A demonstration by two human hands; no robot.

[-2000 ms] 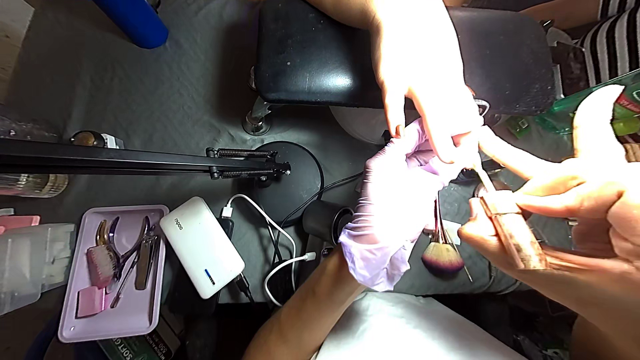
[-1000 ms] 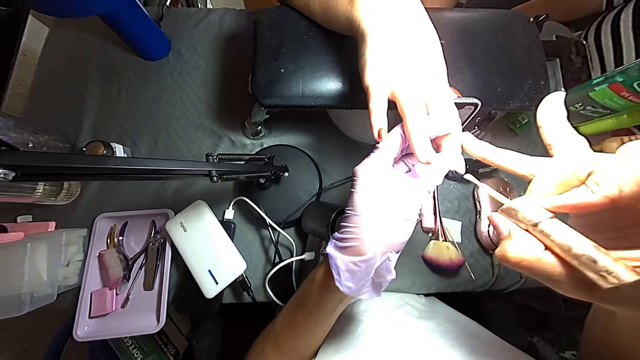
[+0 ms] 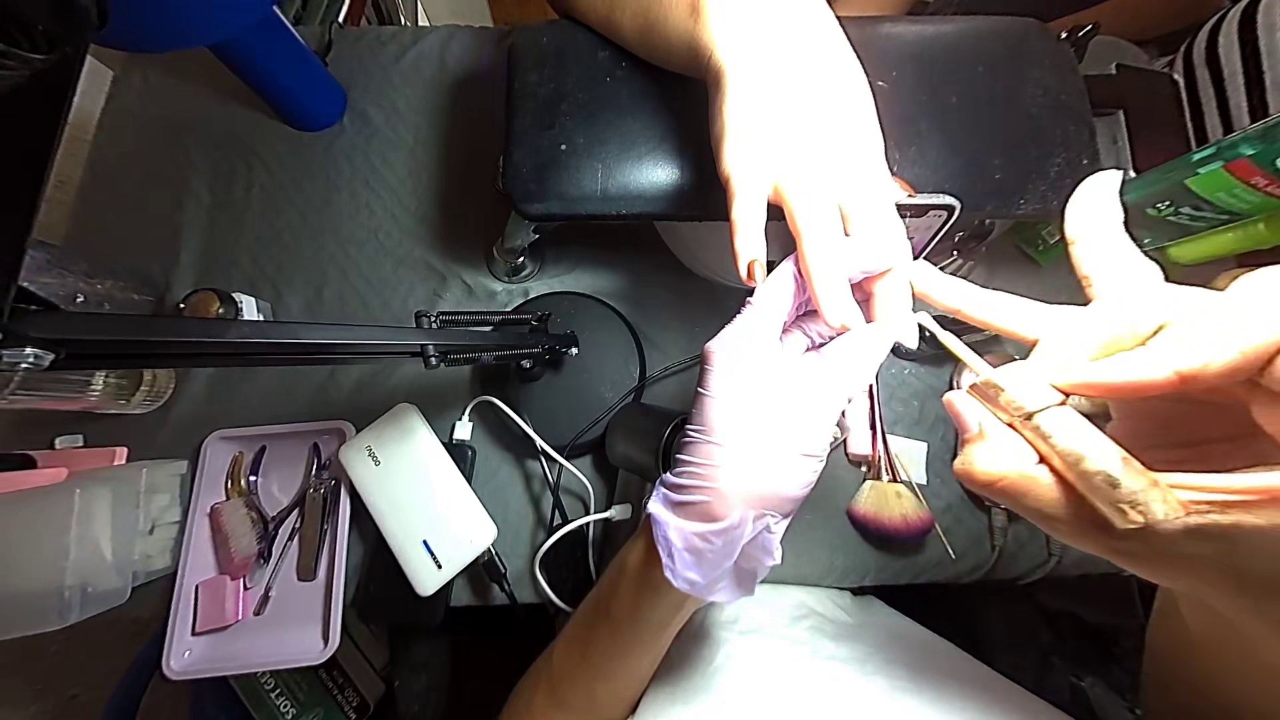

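My left hand (image 3: 760, 420), in a thin lilac glove, grips the fingers of another person's hand (image 3: 810, 120), which reaches in from the top over a black padded armrest (image 3: 610, 130). Bare of any glove, my right hand (image 3: 1130, 400) holds a nail drill handpiece or similar pen-shaped tool (image 3: 1090, 460); which one, I cannot tell. Its slim pale tip lies close to the held fingertips. Glare washes out the nails and the contact point. Beneath the hands, a fluffy makeup-style dust brush (image 3: 890, 512) rests on the grey cloth.
A lilac tray (image 3: 190, 640) holds nippers, a nail brush and other tools. Beside it lie a white power bank (image 3: 418, 500) and a white cable (image 3: 593, 480). A black lamp arm (image 3: 250, 338) crosses the left side. A phone (image 3: 925, 222) and green packaging (image 3: 1200, 190) are at the right.
My right hand and the tool have shifted relative to the held fingers since two seconds ago; the tool now slants more. My left hand keeps its grip on the other person's fingers.
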